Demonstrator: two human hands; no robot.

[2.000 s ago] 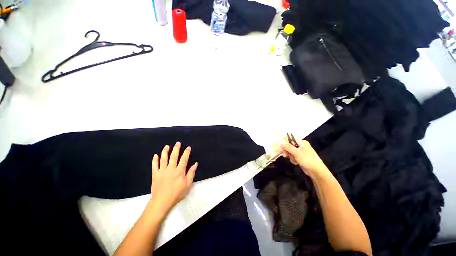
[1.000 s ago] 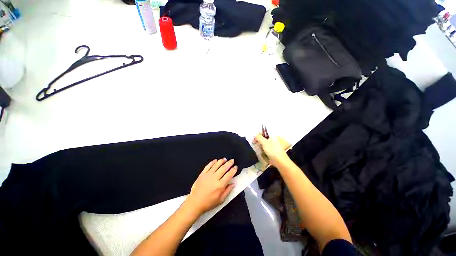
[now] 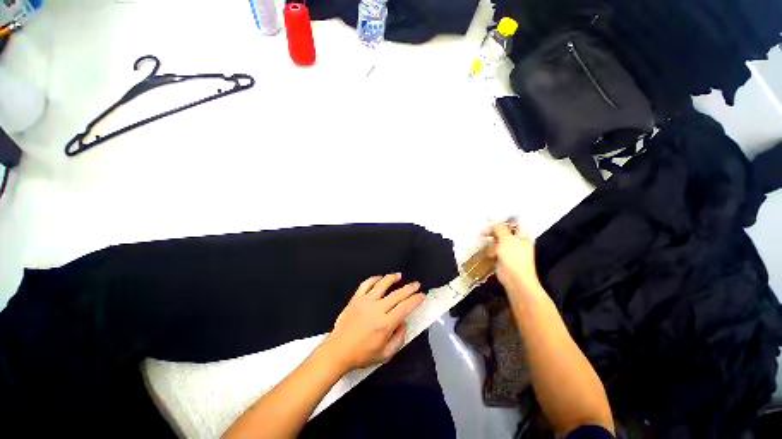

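The black sleeve (image 3: 274,283) lies flat across the white table, its end near the table's front edge. My left hand (image 3: 375,321) rests with spread fingers on the sleeve's lower edge near that end. My right hand (image 3: 508,249) is just right of the sleeve end, above the tan patch (image 3: 478,265) at the table edge. Its fingers are closed around the small snips (image 3: 512,225), of which only a little shows at the fingertips. No thread can be made out.
A black hanger (image 3: 159,110) lies at the upper left. A red thread cone (image 3: 299,34), a water bottle (image 3: 372,21) and a yellow-capped bottle (image 3: 496,47) stand at the back. A black bag (image 3: 583,94) and heaped black garments (image 3: 660,283) are at the right.
My left hand has slid right along the sleeve toward its end. My right hand moved left to the sleeve end, then back right, uncovering the tan patch. The snips show less now.
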